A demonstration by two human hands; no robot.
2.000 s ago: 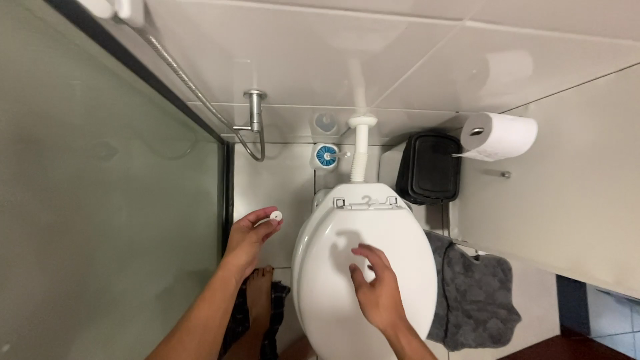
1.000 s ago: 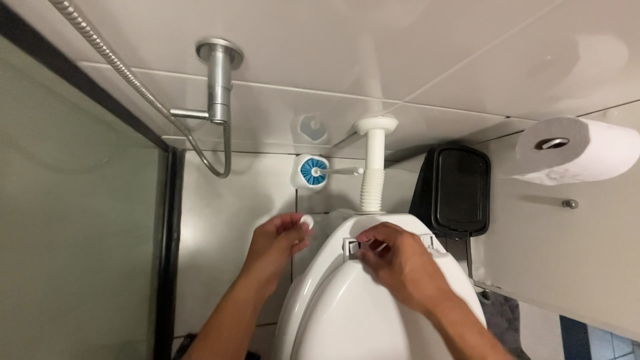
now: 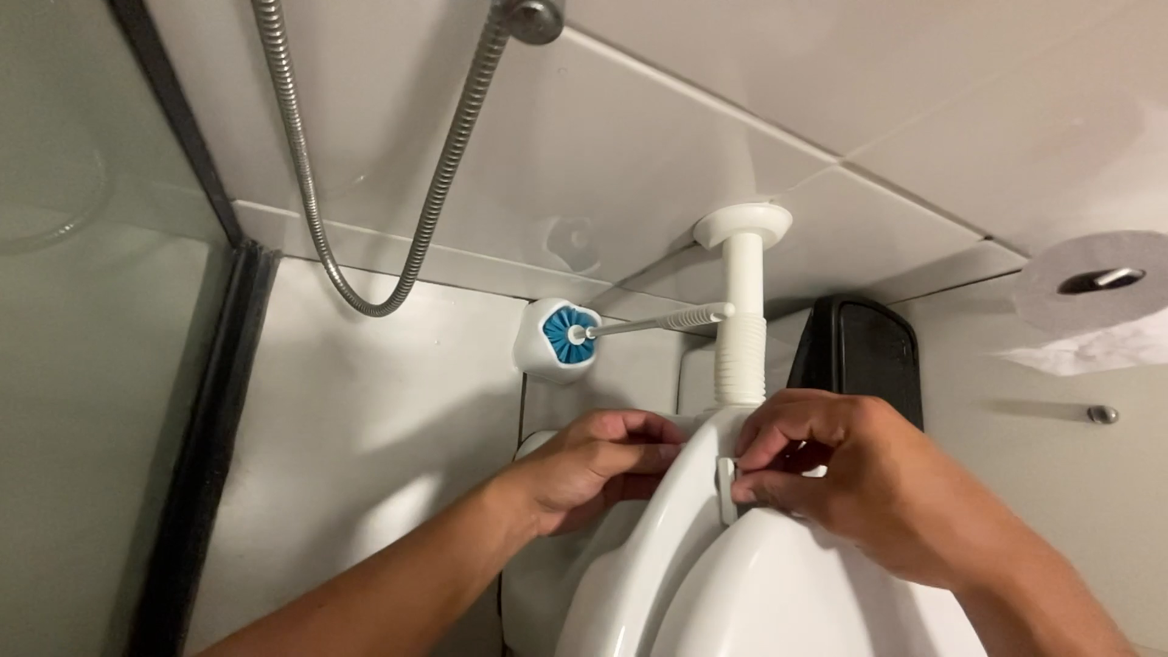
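Note:
A white toilet seat and lid (image 3: 766,593) sit on the toilet bowl at the bottom centre. At the rear of the seat, the fingertips of my right hand (image 3: 821,465) pinch a small white hinge piece (image 3: 726,488). My left hand (image 3: 593,465) reaches against the left rear edge of the bowl, its fingertips partly hidden under the rim. Whether those fingers still hold the small white round piece cannot be told. Behind the hands, a white corrugated flush pipe (image 3: 741,347) runs from the wall to the toilet.
A toilet brush in a white holder (image 3: 538,351) stands left of the pipe. A black bin (image 3: 876,356) is behind my right hand. A metal hose (image 3: 429,219) hangs at upper left beside a glass screen (image 3: 82,365). A toilet paper roll (image 3: 1049,283) is at right.
My left hand, earlier holding a small white round piece beside the toilet, has moved to the bowl's rear edge. My right hand has gone from above the lid to the hinge. The view is closer.

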